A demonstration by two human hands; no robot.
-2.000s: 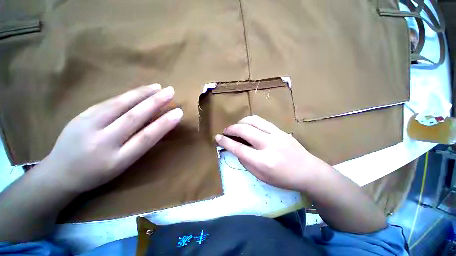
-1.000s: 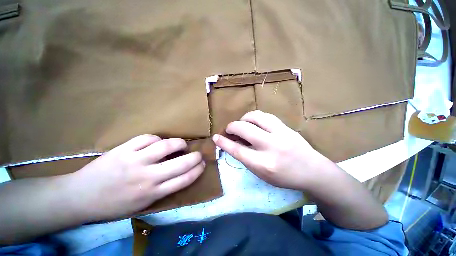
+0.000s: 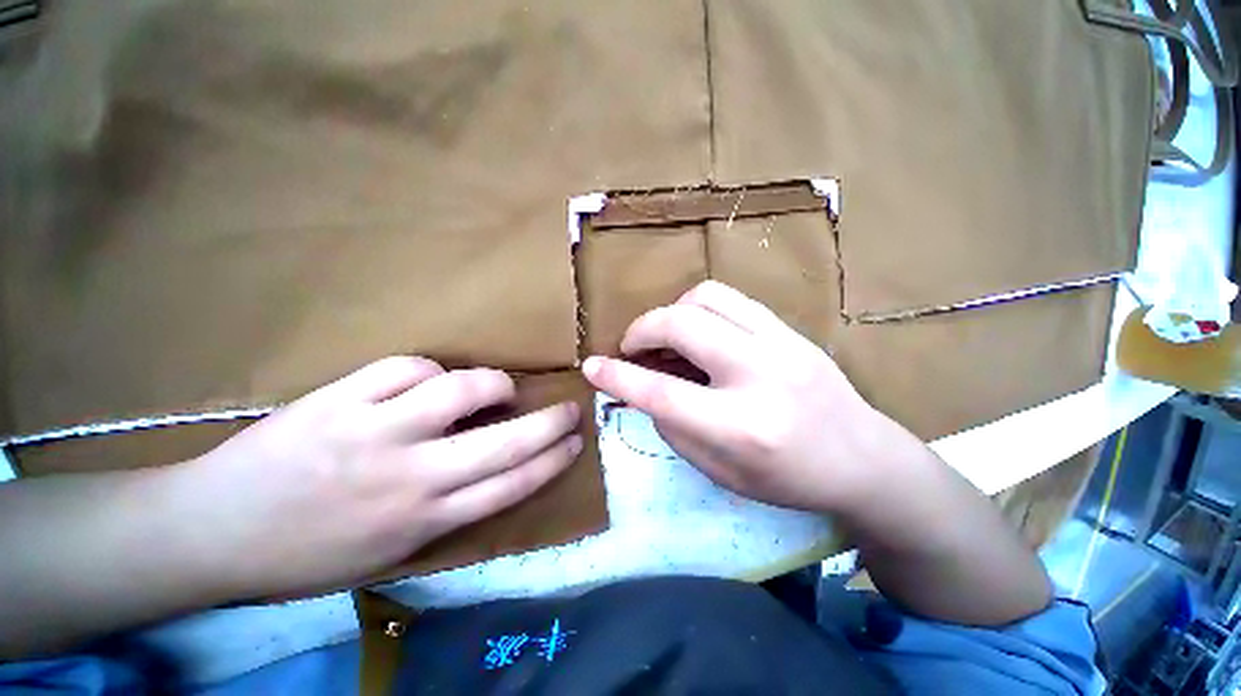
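A large tan-brown bag body panel (image 3: 340,258) covers most of the view, with a centre seam and a square notch. A dark brown folded edge (image 3: 701,204) with loose threads runs along the notch's far side, with white tabs at its corners. The lower panel layer (image 3: 558,503) shows beneath the upper one. My left hand (image 3: 422,456) lies on the near edge left of the notch, fingers bent; what is under its fingertips is hidden. My right hand (image 3: 735,394) has its thumb at the notch's near left corner, fingers curled on the lower layer.
A glue bottle (image 3: 1173,343) with amber liquid and a white label lies at the right. Bag handles (image 3: 1204,82) loop at the upper right. The white table (image 3: 694,503) shows below the notch. Brown material (image 3: 1055,496) hangs at the table's right edge, above a floor with a yellow line.
My left hand has moved right and nearer, from on top of the panel to its near edge. The upper layer's left part now lies farther back, exposing a lower strip. My right hand has barely moved.
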